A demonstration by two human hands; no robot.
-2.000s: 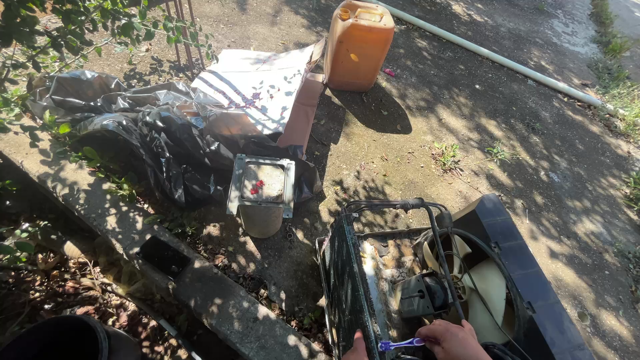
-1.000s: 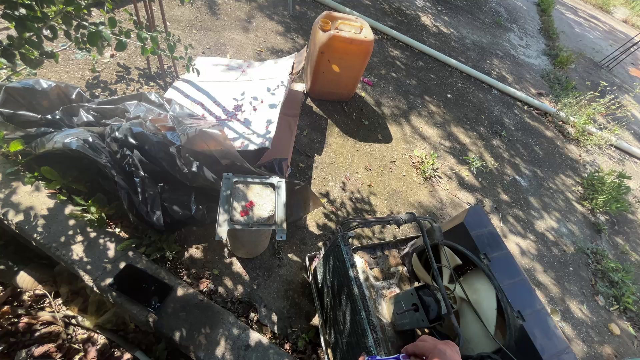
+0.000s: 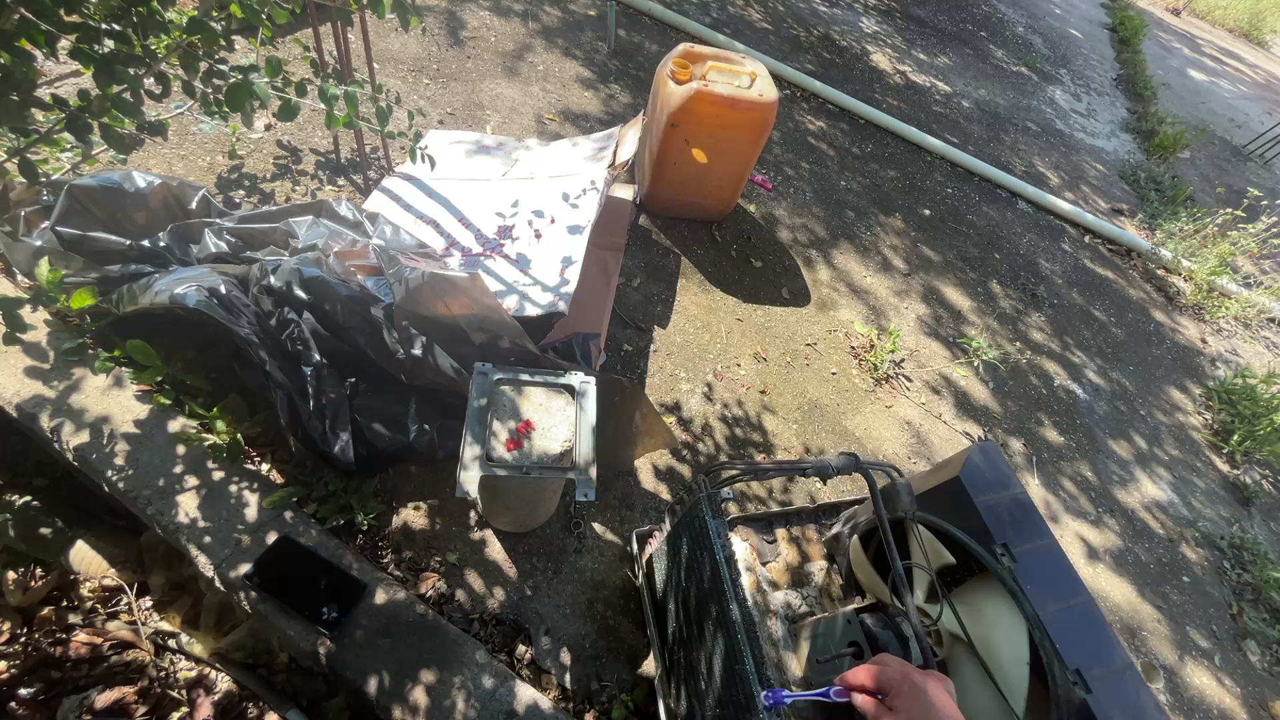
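Observation:
My right hand (image 3: 900, 688), at the bottom edge, is closed on the handle of a purple and white toothbrush (image 3: 808, 696). The brush's head points left, against or just above the dark finned coil (image 3: 705, 600) of an opened air-conditioner unit. Behind the coil lie a stained base pan (image 3: 785, 565), a motor (image 3: 850, 640) and a cream plastic fan (image 3: 985, 630) inside a dark casing (image 3: 1040, 580). Bent pipes (image 3: 790, 468) run over the top. My left hand is out of view.
A metal frame (image 3: 583, 430) with red petals stands left of the unit. Beyond are black plastic sheeting (image 3: 300, 340), a flattened cardboard piece (image 3: 500, 215), an orange jerrycan (image 3: 708, 135) and a long pale pipe (image 3: 930, 150). A concrete block curb (image 3: 190, 500) crosses the lower left.
Two seconds ago my left hand showed at the coil's lower edge; now it is out of frame. My right hand still holds the toothbrush. The view has shifted somewhat.

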